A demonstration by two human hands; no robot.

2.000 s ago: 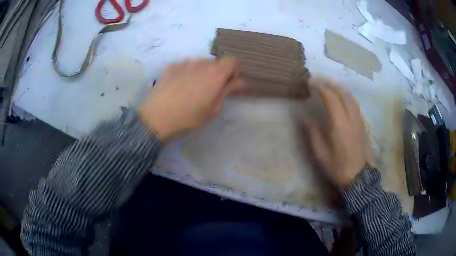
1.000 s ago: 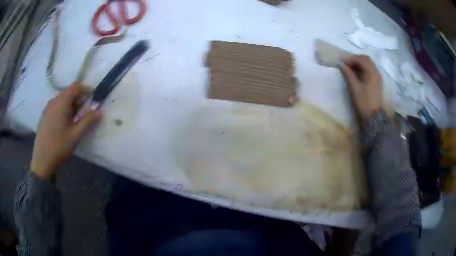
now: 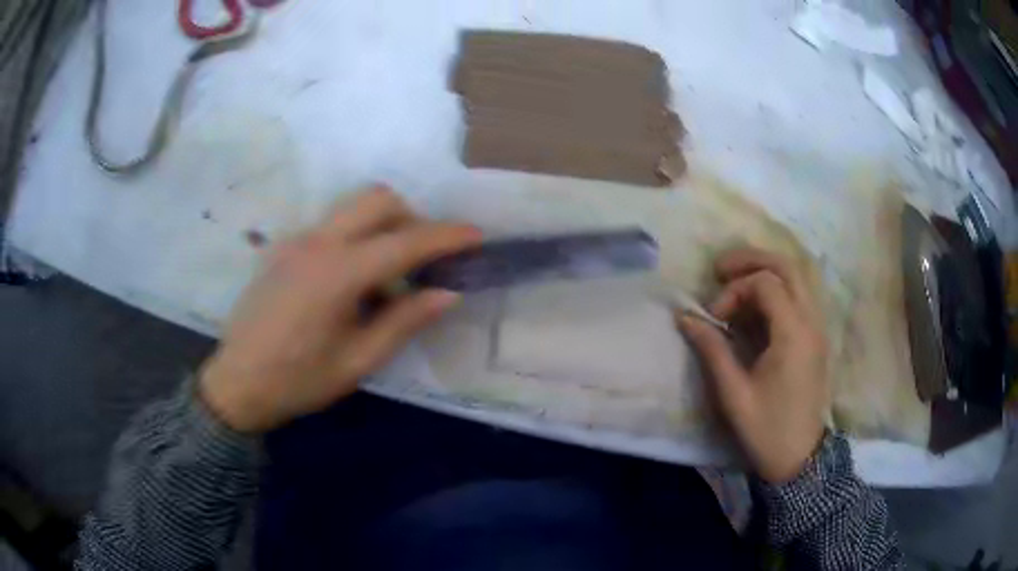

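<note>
My left hand [image 3: 324, 307] grips one end of a dark strip-like pressing template [image 3: 547, 259], which points right above the cloth. My right hand [image 3: 765, 357] pinches the right edge of a pale unpressed tab piece [image 3: 586, 335] between thumb and fingers. The piece lies below the template and is blurred; whether they touch cannot be told. A block of brown pressed tabs [image 3: 564, 106] lies in ridged rows beyond both hands.
A dark iron [image 3: 966, 318] rests at the right. White scraps [image 3: 854, 31] lie at the upper right. A beige fabric tie [image 3: 167, 128] curls at the upper left beside red-handled scissors [image 3: 210, 17]. The white table edge curves close to my body.
My left hand has brought the template from the left to the middle. My right hand has brought the pale piece from the upper right down in front of me.
</note>
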